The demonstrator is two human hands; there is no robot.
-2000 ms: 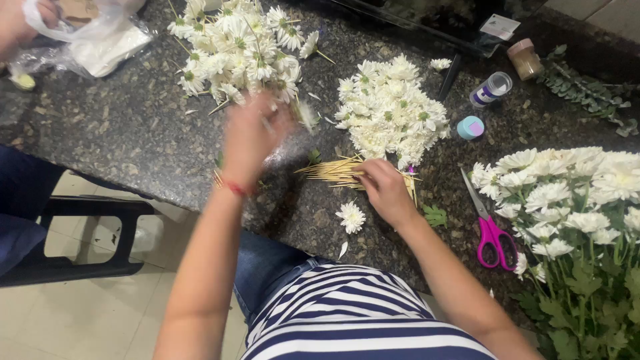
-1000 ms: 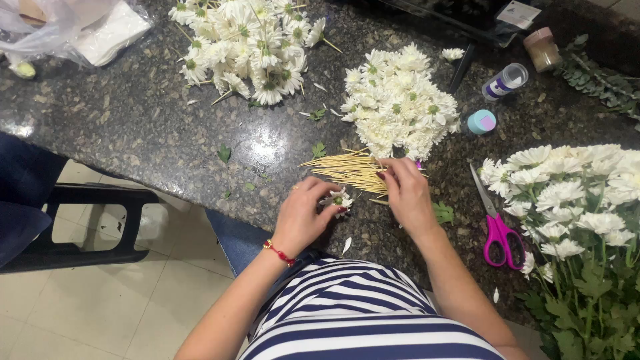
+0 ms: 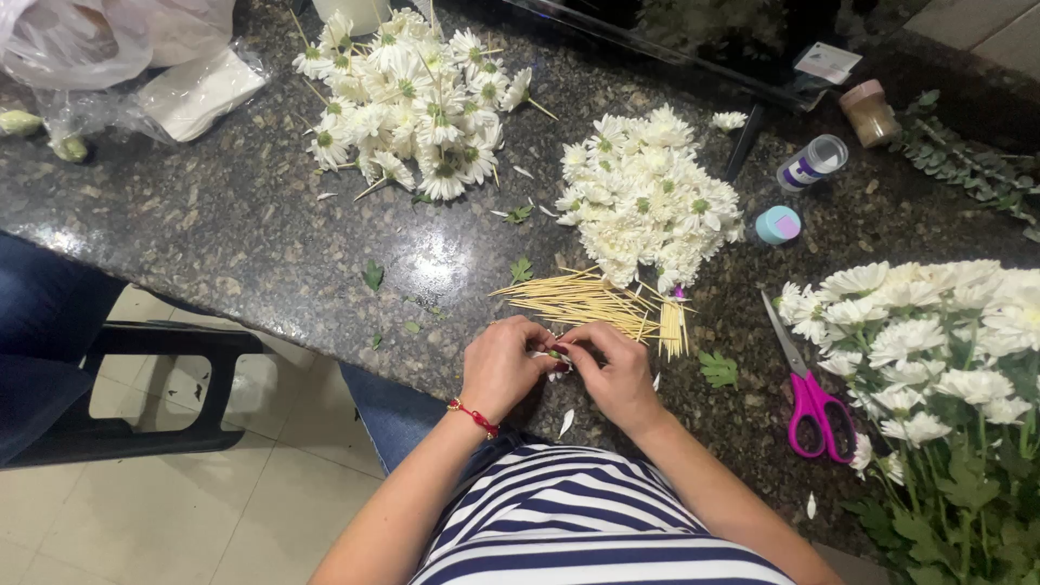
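Observation:
My left hand (image 3: 505,366), with a red bracelet at its wrist, holds a white chrysanthemum head (image 3: 551,364) near the counter's front edge, mostly hidden by the fingers. The fingertips of my right hand (image 3: 611,370) meet the green back of that flower; whether they pinch a toothpick is too small to tell. Just beyond both hands lies a spread pile of wooden toothpicks (image 3: 569,296). Behind it is a heap of loose white chrysanthemum heads (image 3: 650,191). Farther left, another heap of chrysanthemum heads (image 3: 414,106) has wooden picks sticking out of it.
Pink-handled scissors (image 3: 812,406) lie right of my hands, beside leafy white chrysanthemums (image 3: 942,366). A clear container (image 3: 812,162), a light-blue cap (image 3: 777,224) and a pink-lidded jar (image 3: 869,114) stand at the back right. Plastic bags (image 3: 106,49) lie far left; a dark stool (image 3: 162,390) stands below.
My left hand came from near the left heap to the front edge, where it took hold of a flower head. My right hand has left the toothpicks and come to the flower.

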